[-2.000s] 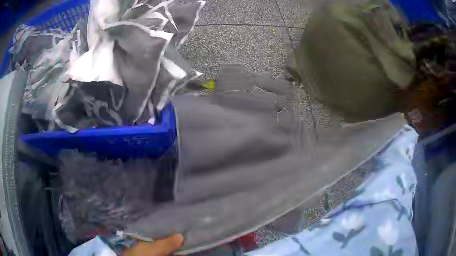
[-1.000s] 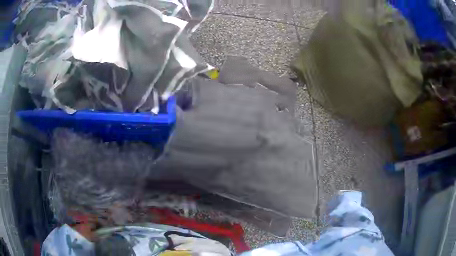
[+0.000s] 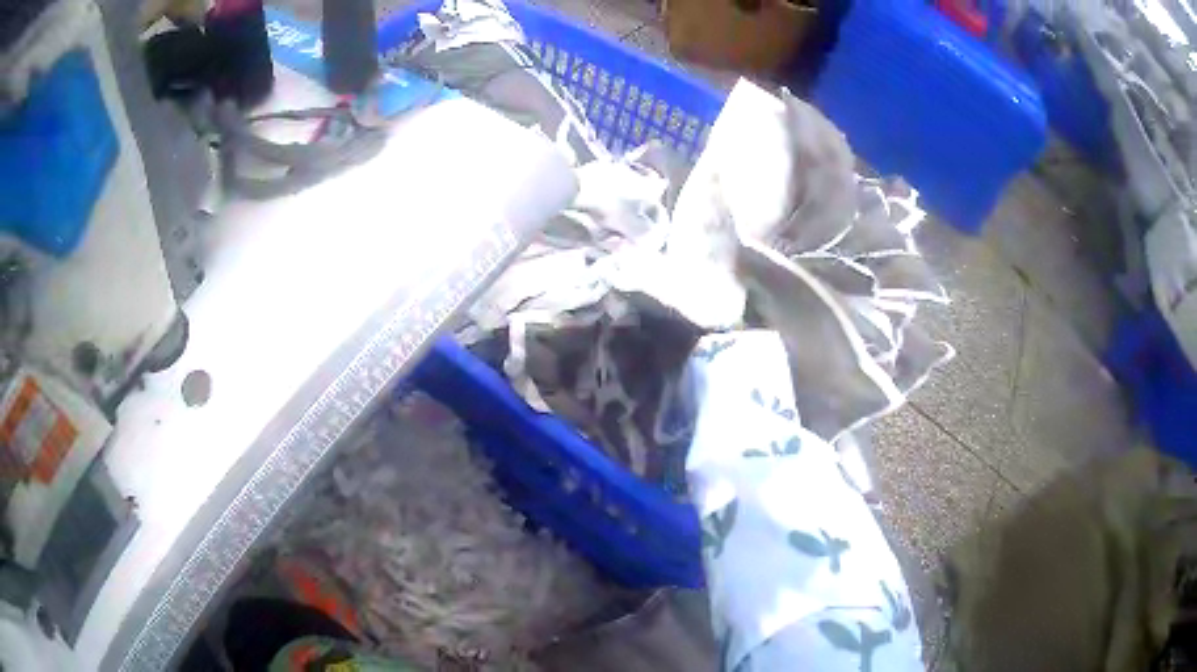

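Grey cloth pieces with white edge strips [image 3: 820, 295] lie heaped in and over a blue plastic basket [image 3: 578, 492] right of the white machine table. A light blue sleeve with a leaf pattern [image 3: 801, 525] reaches up from the bottom to the heap. It appears to be my right sleeve. Its cuff meets the bright cloth, and no hand can be made out there, so its grip is hidden. My left hand is not in view.
The white table [image 3: 328, 250] has a scale along its edge; machine parts stand at the left. Pale scraps [image 3: 433, 525] lie below the basket. A blue container [image 3: 925, 105] is behind, and olive cloth [image 3: 1063, 565] is at lower right.
The view has swung left onto the table and basket. The grey panel earlier spread over the floor area is no longer seen there. The sleeve now extends to the heap.
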